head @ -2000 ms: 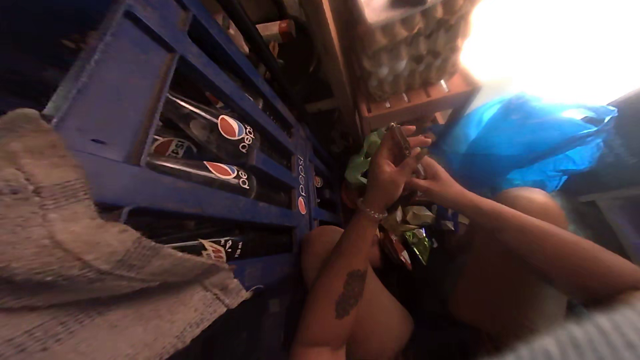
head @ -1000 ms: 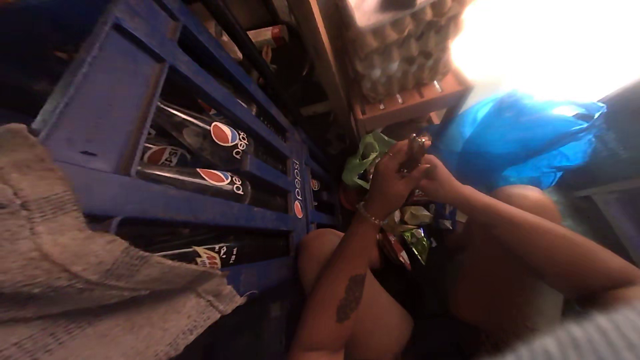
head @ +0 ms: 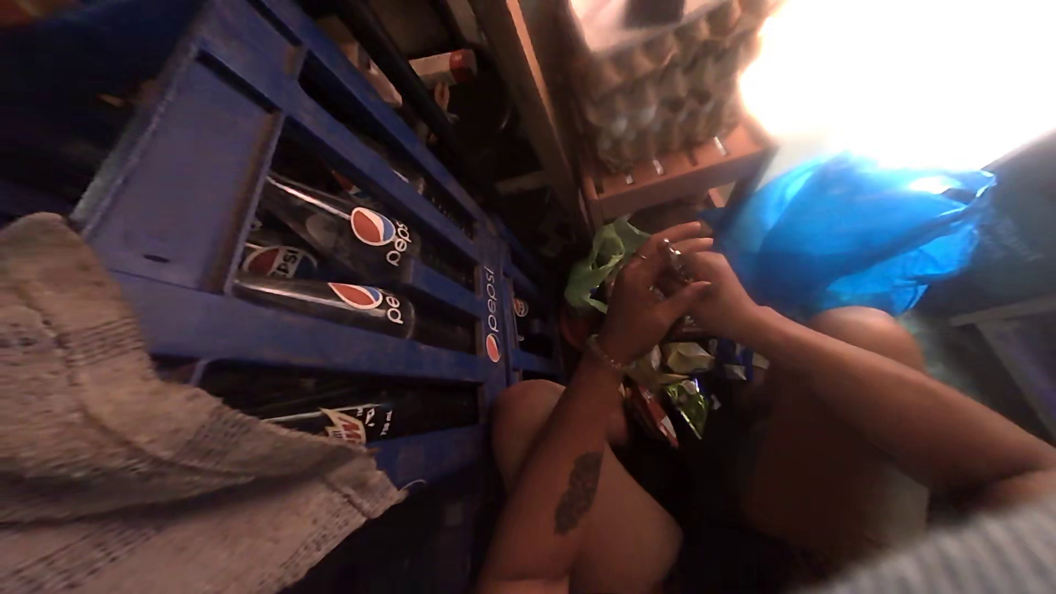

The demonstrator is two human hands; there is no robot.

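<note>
My left hand (head: 648,289), with a bracelet at the wrist, is raised beside my right hand (head: 716,289) over my lap. Between them is a small shiny brown item (head: 678,262), possibly a packet; its shape is partly hidden by the fingers. The right hand's fingers curl around it, while the left hand's fingers are partly spread against it. Just behind the left hand lies a light green plastic bag (head: 606,256). Below the hands, foil packets (head: 689,400) in green, red and gold lie between my knees.
A blue Pepsi crate (head: 330,355) with glass bottles (head: 330,305) stands at left, a beige cloth (head: 165,429) draped over its near side. Egg trays (head: 668,91) are stacked on a reddish-brown stand (head: 685,177) ahead. A blue plastic bag (head: 858,231) is at right.
My left hand's fingers have opened out from the closer grip of a second ago. The brown item, upright above the hands then, now sits lower between them.
</note>
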